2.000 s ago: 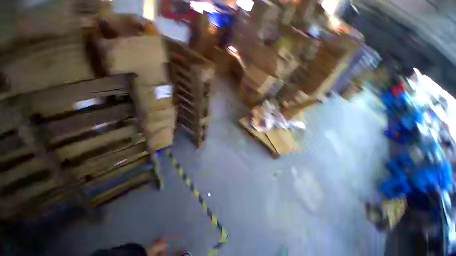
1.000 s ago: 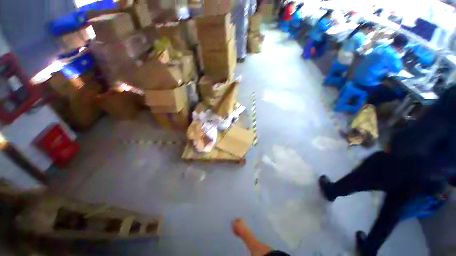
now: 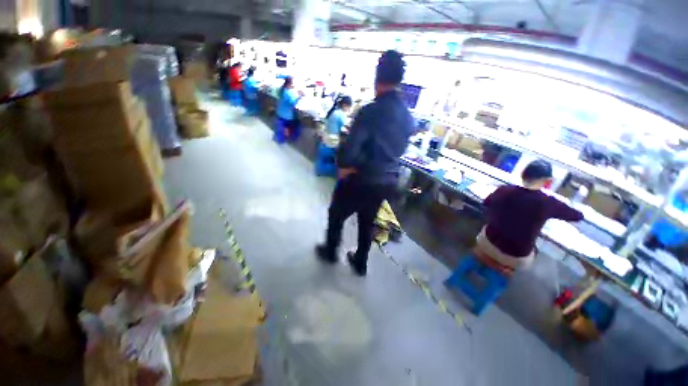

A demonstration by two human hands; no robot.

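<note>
Neither of my hands is in the picture. Nearest in front of me at the lower left, a flat brown cardboard piece (image 3: 221,343) lies beside crumpled whitish plastic bags (image 3: 143,332). An opened carton with raised flaps (image 3: 167,252) stands just behind them. A tall stack of brown cartons (image 3: 102,128) rises at the left. The left edge is blurred.
A person in dark clothes (image 3: 373,151) stands in the aisle (image 3: 302,226). A person in a maroon top (image 3: 520,219) sits on a blue stool (image 3: 477,283) at the bright assembly line (image 3: 468,185). Yellow-black tape (image 3: 238,252) marks the floor. More seated workers are farther along.
The view has swung right and up towards the assembly line. The carton pile is now at the left and larger. The arm seen at the bottom earlier is out of the picture.
</note>
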